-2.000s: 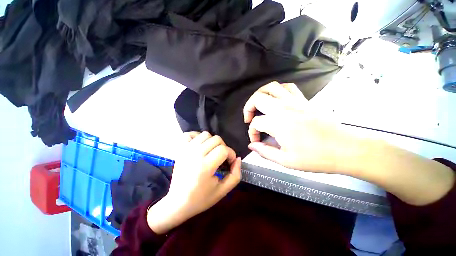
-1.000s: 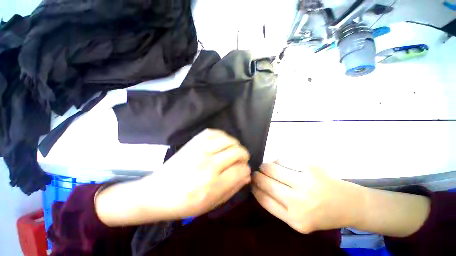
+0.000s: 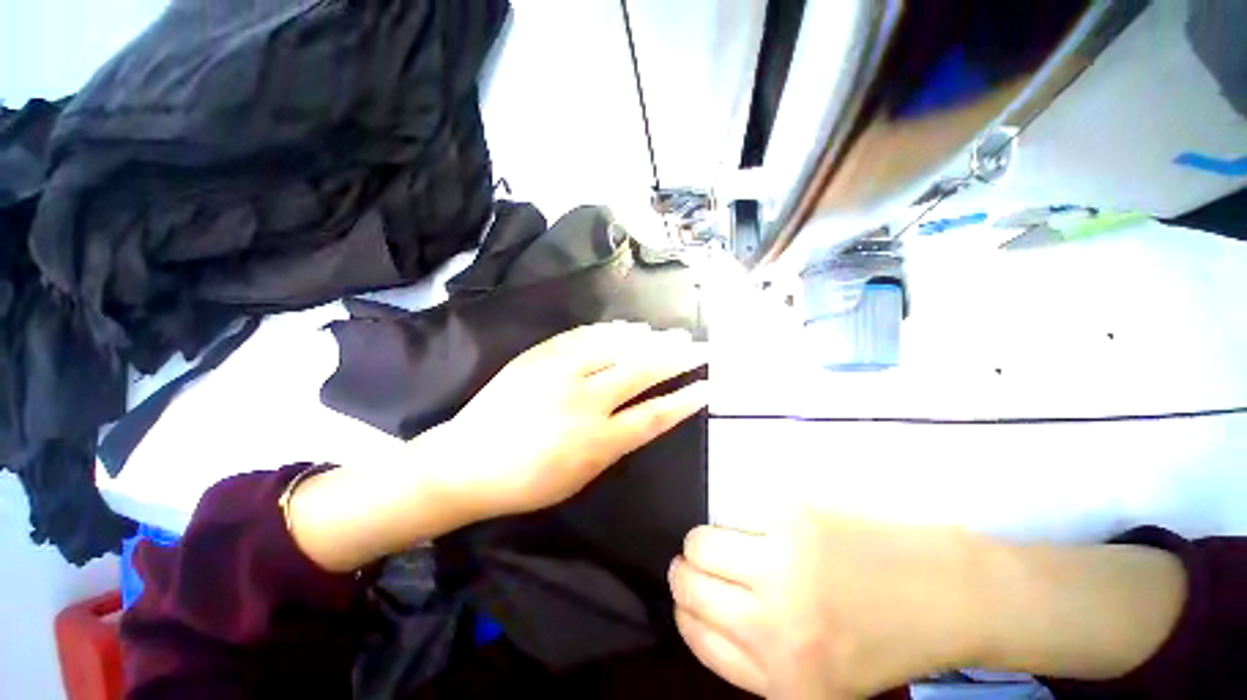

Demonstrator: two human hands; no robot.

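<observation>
The dark garment piece (image 3: 547,291) runs from under the needle area (image 3: 711,260) toward the wearer, its straight right edge in line with the needle. My left hand (image 3: 581,410) lies flat on the piece, fingers pointing at that edge, just in front of the needle area. My right hand (image 3: 766,602) is at the table's front, its curled fingers pinching the edge of the piece; the fingertips are partly hidden. The cloth hangs in folds over the front edge below my left hand.
A large dark heap (image 3: 274,151) lies at left, with a narrow dark strip (image 3: 178,397) beside it. The machine head (image 3: 875,123) fills the top right. A grey-blue cylindrical attachment (image 3: 864,323) and snips (image 3: 1080,227) lie right of the needle. A red container (image 3: 90,645) is at lower left.
The view has shifted and the machine head now shows large. My left hand has moved up and lies flat on the cloth near the needle. My right hand stays lower, now apart from my left.
</observation>
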